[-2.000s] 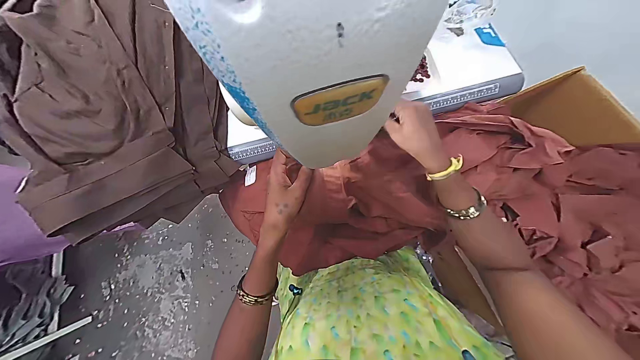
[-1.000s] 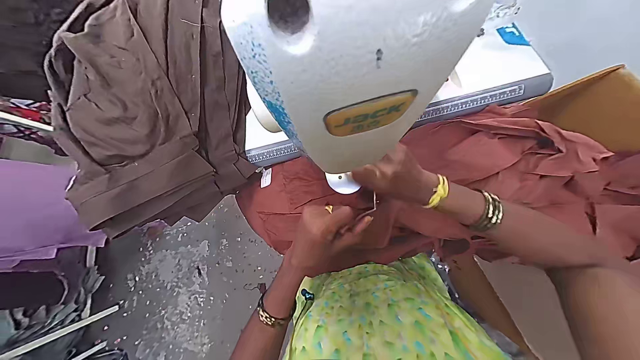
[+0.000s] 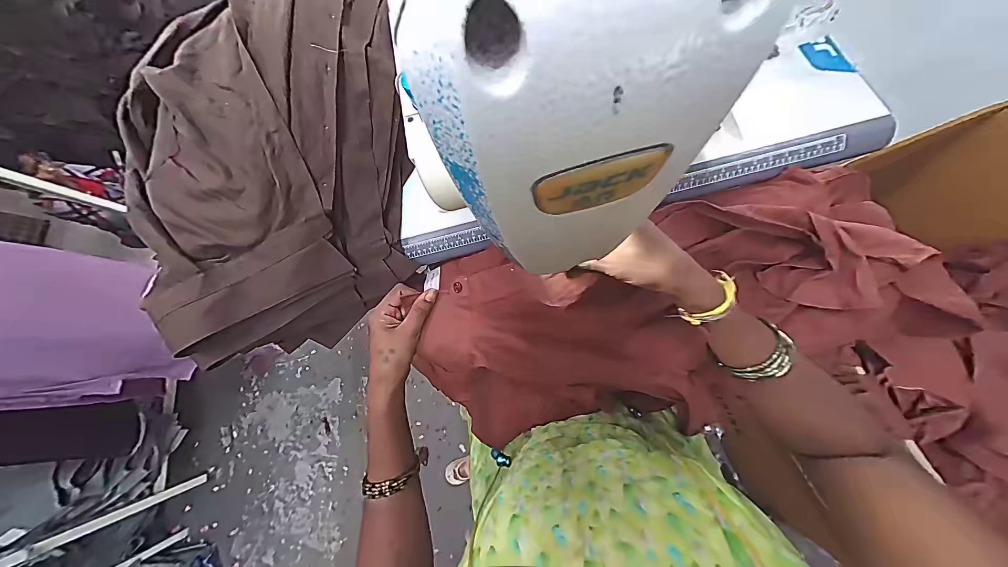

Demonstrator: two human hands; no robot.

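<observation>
A white Jack sewing machine [image 3: 583,118] fills the upper middle of the view, its head hiding the needle area. Rust-red fabric [image 3: 543,346] with a button and a small white label at its left end lies over the machine's front edge and my lap. My left hand [image 3: 400,327] pinches the left edge of this fabric between thumb and fingers, beside the label. My right hand [image 3: 642,268] is at the fabric just under the right side of the machine head; its fingertips are hidden, so its grip cannot be made out.
Brown garments [image 3: 244,173] hang in a stack at the left of the machine. Purple cloth [image 3: 71,315] lies farther left. More rust-red cloth pieces [image 3: 835,244] are heaped at the right, by a cardboard box [image 3: 937,173]. The machine bed [image 3: 787,150] carries a ruler strip.
My left hand has moved left from near the needle area to the fabric's left edge. My right hand has moved behind the machine head's right side. The fabric lies more spread out.
</observation>
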